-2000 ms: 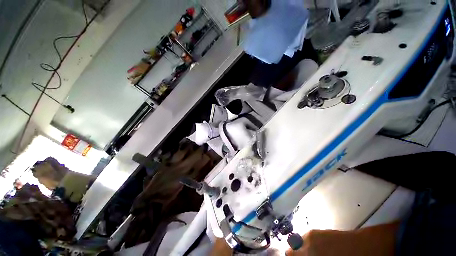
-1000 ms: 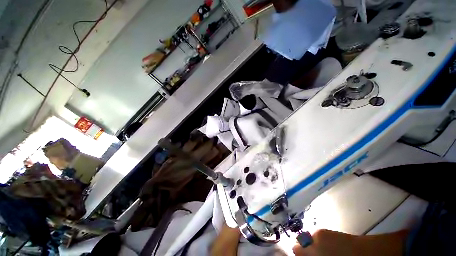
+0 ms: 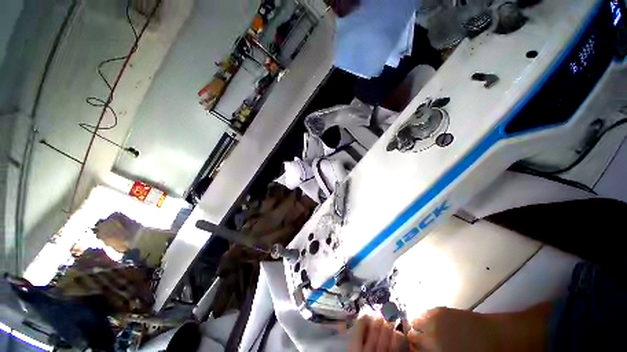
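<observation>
The white sewing machine head with a blue stripe and "JACK" lettering [image 3: 440, 185] runs diagonally across the view. Its needle area [image 3: 388, 309] is at the lower middle, beside a bright lamp glare. My right hand [image 3: 447, 331] is just right of the needle area, fingertips close to it, with a dark sleeve behind. My left hand [image 3: 375, 334] is beside it, fingers together, cut off by the bottom edge. Glare and the edge hide what the fingers touch. Light grey fabric [image 3: 295, 328] lies left of the needle area.
Grey pieces with dark edging [image 3: 323, 165] are heaped behind the machine head. A brown fabric pile [image 3: 268, 223] lies to its left. A person holds light blue cloth [image 3: 375, 38] behind. A long pale worktable [image 3: 258, 151] crosses the back.
My left hand has moved right from beside the head's left end to close beside my right hand. The camera view has shifted and tilted. Grey fabric at the left has changed shape.
</observation>
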